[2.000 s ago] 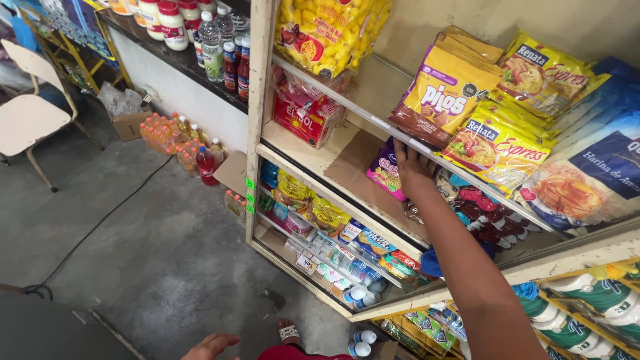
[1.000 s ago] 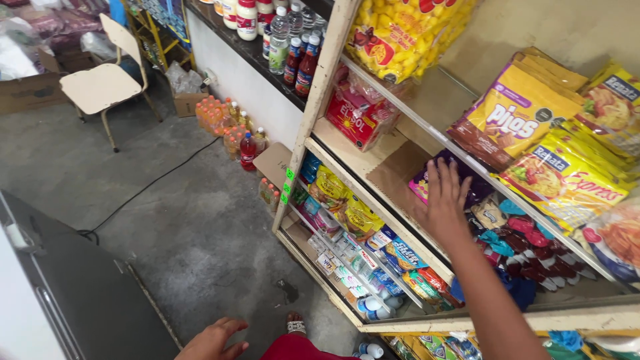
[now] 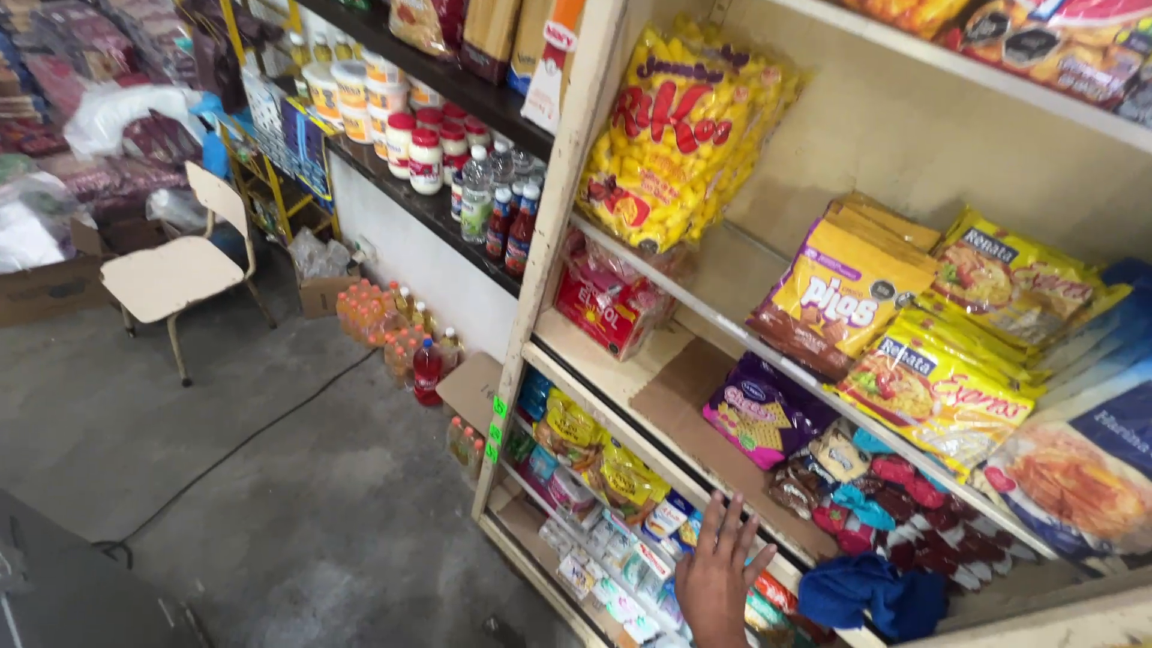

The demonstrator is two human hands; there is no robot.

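Observation:
My right hand, empty with its fingers apart, is in front of the lower shelf edge of a cream cabinet. Up and to its right, a purple cracker packet lies on the middle shelf beside a pile of small wrapped snacks. A crumpled blue cloth lies on the shelf edge, right of the hand. Above, the glass shelf holds a Pilos bag, yellow Renata noodle packets and a large yellow bag of puffed snacks. My left hand is out of view.
A red box sits at the middle shelf's left end. Left of the cabinet, a dark shelf bears jars and bottles. Orange drink bottles, a red bottle, a cream chair and a black cable are on the floor.
My right hand has drawn back from the purple packet, down to the shelf edge. My left hand, seen at the bottom before, has left the view. The view has shifted.

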